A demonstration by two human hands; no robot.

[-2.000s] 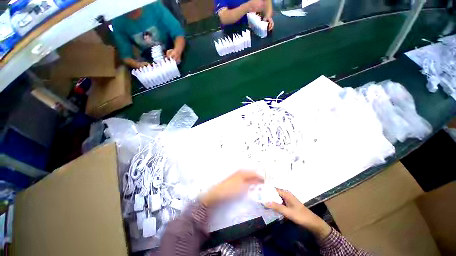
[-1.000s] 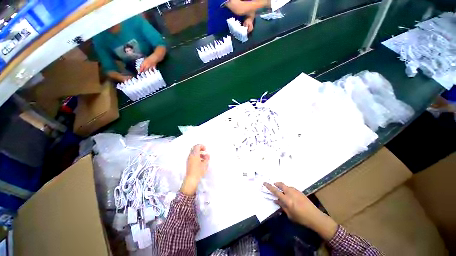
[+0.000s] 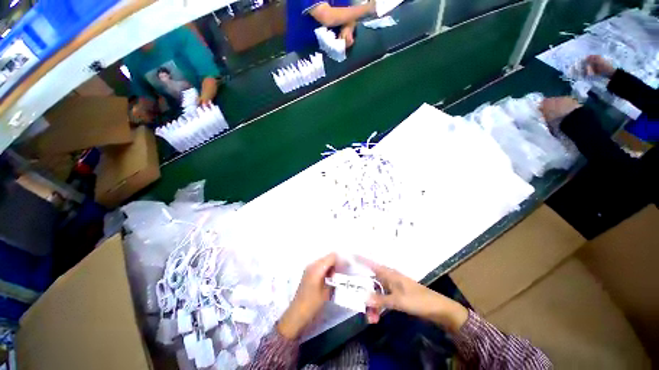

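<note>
A white power adapter with its cord (image 3: 352, 290) is held between both my hands above the near edge of the white work sheet (image 3: 433, 166). My left hand (image 3: 313, 293) grips its left side. My right hand (image 3: 397, 293) grips its right side, with a loop of white cord at the fingers. Small thin white pieces with some dark tips (image 3: 368, 184) lie heaped on the sheet. Other white adapters with coiled cords (image 3: 199, 289) are heaped at the left on clear plastic bags (image 3: 148, 227).
An open carton (image 3: 542, 289) stands at the lower right, and another carton flap (image 3: 83, 311) at the lower left. Clear bags (image 3: 517, 134) lie at the right, where another person's hands reach in. Two people work opposite beside rows of white blocks (image 3: 193, 128).
My left hand has come back from the sheet to join my right, and both now hold the adapter. Another person's dark-sleeved arms have come in at the right. The view has shifted.
</note>
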